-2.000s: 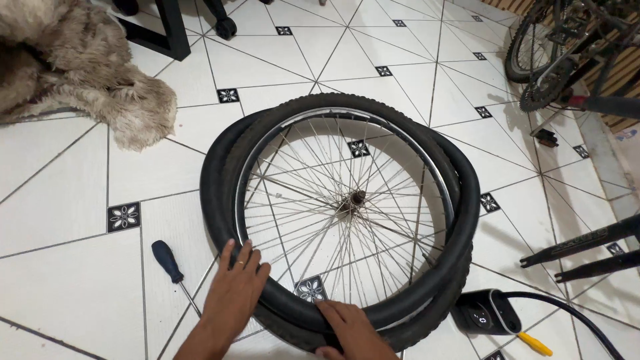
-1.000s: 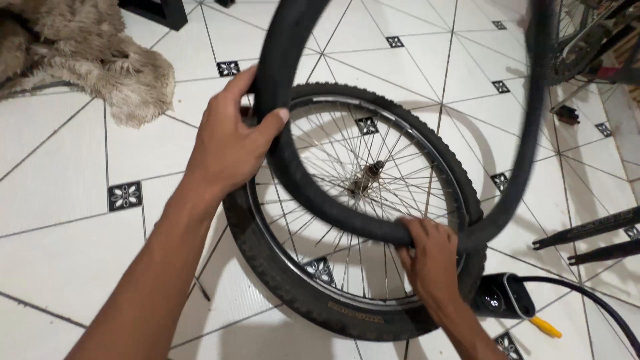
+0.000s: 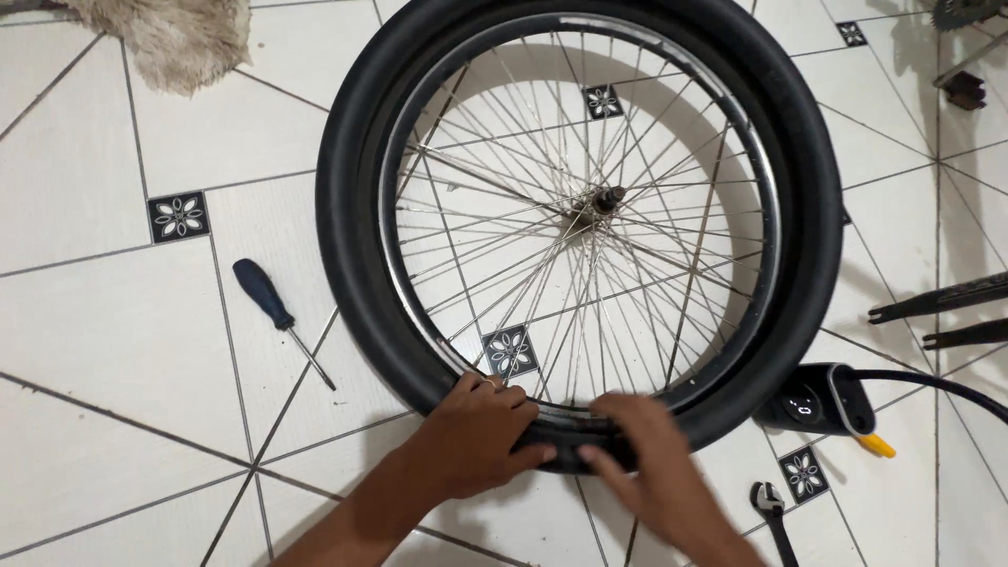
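A spoked bicycle wheel [image 3: 768, 205] lies flat on the tiled floor with its tire around it. Over the tire rests a black inner tube [image 3: 342, 236], following it most of the way round. My left hand [image 3: 480, 437] grips the tube and tire at the near edge, its fingers over the rim side and the thumb outside. Close to its right, my right hand [image 3: 642, 457], slightly blurred, has thumb and fingers apart at the same near stretch; whether it holds the tube cannot be told. The hub [image 3: 606, 201] stands up amid the spokes.
Left of the wheel lies a blue-handled screwdriver [image 3: 264, 295]. A black electric pump [image 3: 819, 402] with a hose and yellow part touches the wheel's right side. An adjustable wrench [image 3: 772, 508] lies nearby. Fork ends [image 3: 937, 303] reach in from the right; shaggy fabric [image 3: 185, 39] is upper left.
The tube, held up above the wheel a second ago, now lies over the tire. Both hands have come down to the wheel's near edge, close together. The view has moved closer.
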